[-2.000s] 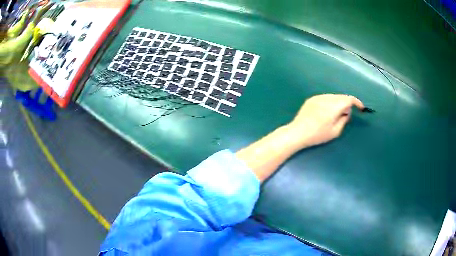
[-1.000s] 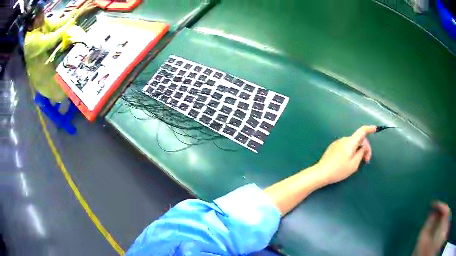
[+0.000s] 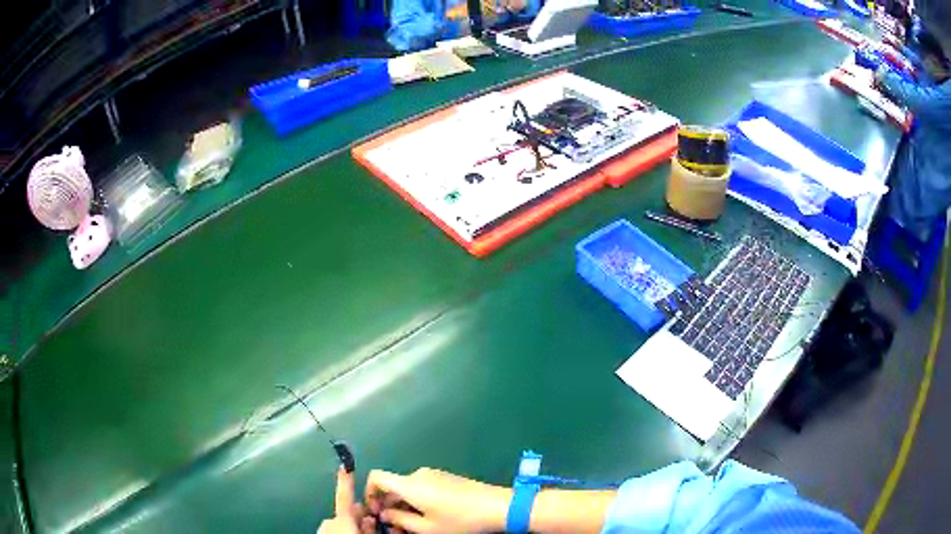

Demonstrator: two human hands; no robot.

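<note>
My left hand (image 3: pixel 342 511) is at the bottom edge, partly cut off. A small black antenna piece (image 3: pixel 344 456) is on its raised index fingertip, with a thin dark wire trailing up and left over the mat. My right hand (image 3: pixel 428 499), with a blue strap on the wrist, is right beside it. Its fingers are curled, and a dark bit shows near them; I cannot tell if it is held. A white sheet with black rectangles (image 3: pixel 753 313) lies at the right with thin wires along its edge.
A white panel with a board and fan (image 3: pixel 438 151) lies on an orange-red frame ahead. Right of it are a blue parts bin (image 3: pixel 615 297), tape rolls (image 3: pixel 697 190), a dark rod (image 3: pixel 683 226) and a large blue tray (image 3: pixel 772 193). A pink fan (image 3: pixel 59 193) is far left. People are across and right.
The view has swung right, away from the left-hand sheet, to show the panel, bin and tape. My right hand has come beside my left. The black piece is still on my left fingertip.
</note>
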